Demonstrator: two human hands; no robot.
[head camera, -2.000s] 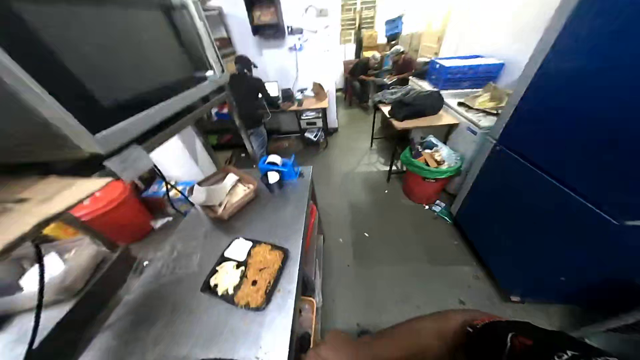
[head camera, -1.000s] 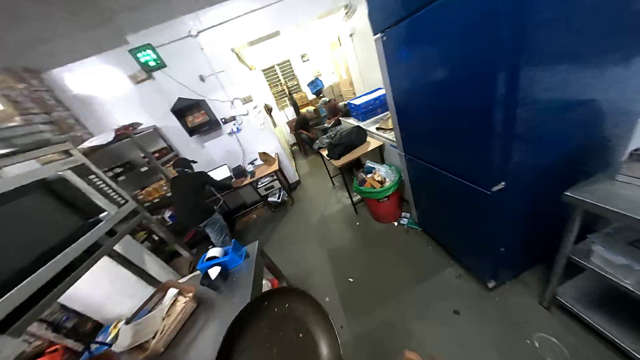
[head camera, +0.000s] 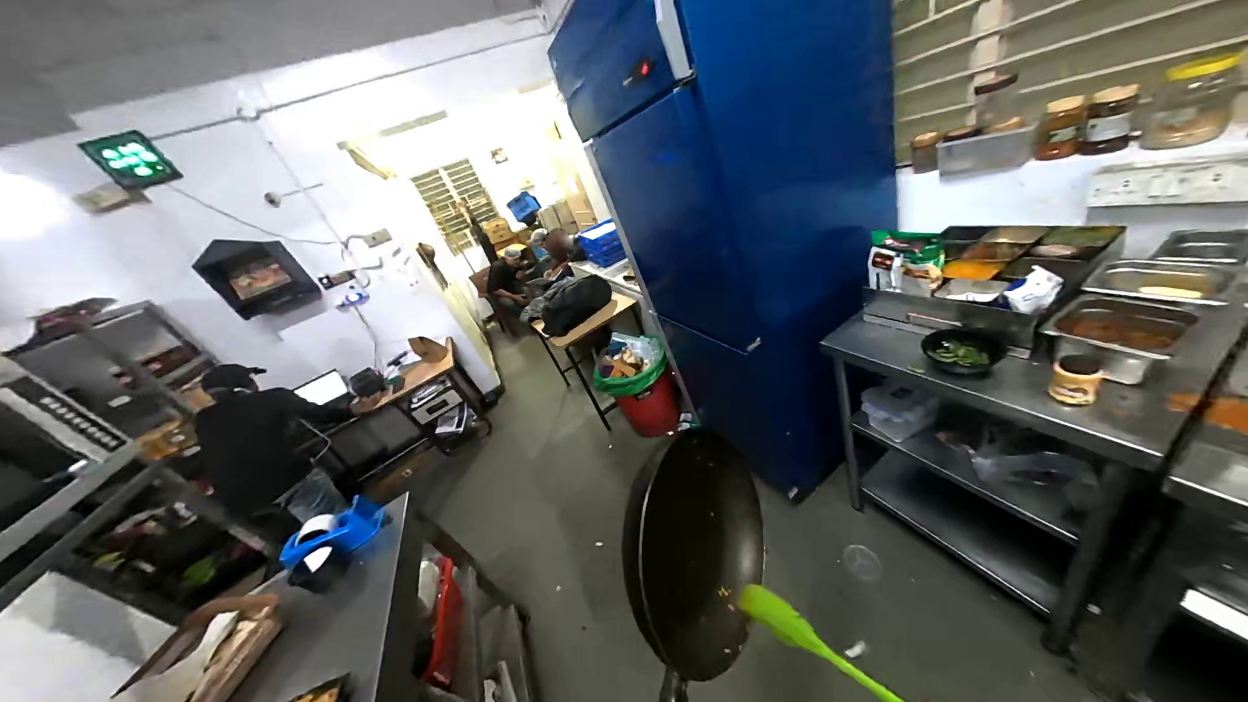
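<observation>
A dark frying pan (head camera: 697, 556) hangs tilted over the floor at the lower middle, its inner face turned to the right, with a few food bits in it. Its handle runs down out of the bottom edge. The head of a green spatula (head camera: 785, 616) touches or nearly touches the pan's right rim, and its handle leaves the view at the bottom right. Neither of my hands can be made out, so what grips the pan and the spatula is hidden below the frame.
On the left stands a steel table (head camera: 341, 624) with a blue tape dispenser (head camera: 336, 531). A tall blue refrigerator (head camera: 741, 234) and a red bin (head camera: 648, 400) are ahead. The steel counter (head camera: 1024, 400) at right bears food pans and a black bowl (head camera: 963, 351). A person (head camera: 258, 439) sits left.
The view has swung right, bringing the counter with food pans into sight. The frying pan has tipped from nearly flat to steeply tilted. The green spatula has come into view.
</observation>
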